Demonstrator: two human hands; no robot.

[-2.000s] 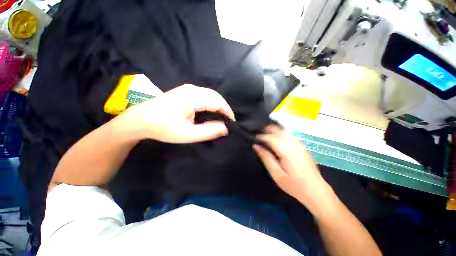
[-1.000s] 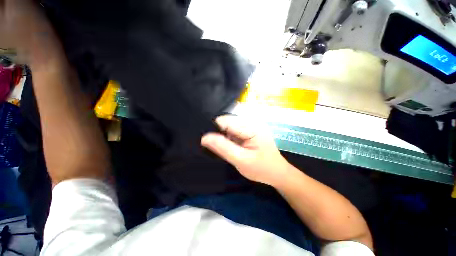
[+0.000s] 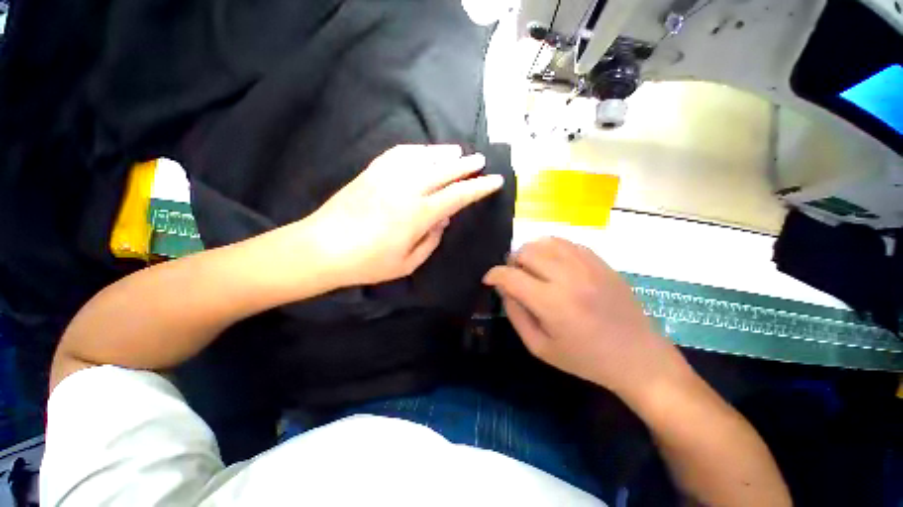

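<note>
A large black garment panel (image 3: 327, 109) lies spread over the table left of the sewing machine and hangs over its front edge. My left hand (image 3: 406, 213) lies flat on the panel, fingers a little apart, pointing to its right edge. My right hand (image 3: 569, 302) pinches the panel's right edge between thumb and fingers, just below the left fingertips. The presser foot and needle area (image 3: 564, 119) is above and right of the panel's edge; the cloth does not appear to be under it.
The white sewing machine (image 3: 733, 59) with its blue screen (image 3: 879, 99) fills the upper right. A yellow tape guide (image 3: 569, 196) is on the bed. A green measuring strip (image 3: 752, 322) runs along the front edge. Black cut strips (image 3: 832, 259) lie at right. Yellow edge tape (image 3: 134, 210) shows at left.
My left hand has come back from the upper left onto the cloth. The panel is now spread flatter and reaches the yellow guide. My right hand has moved right and pinches its edge.
</note>
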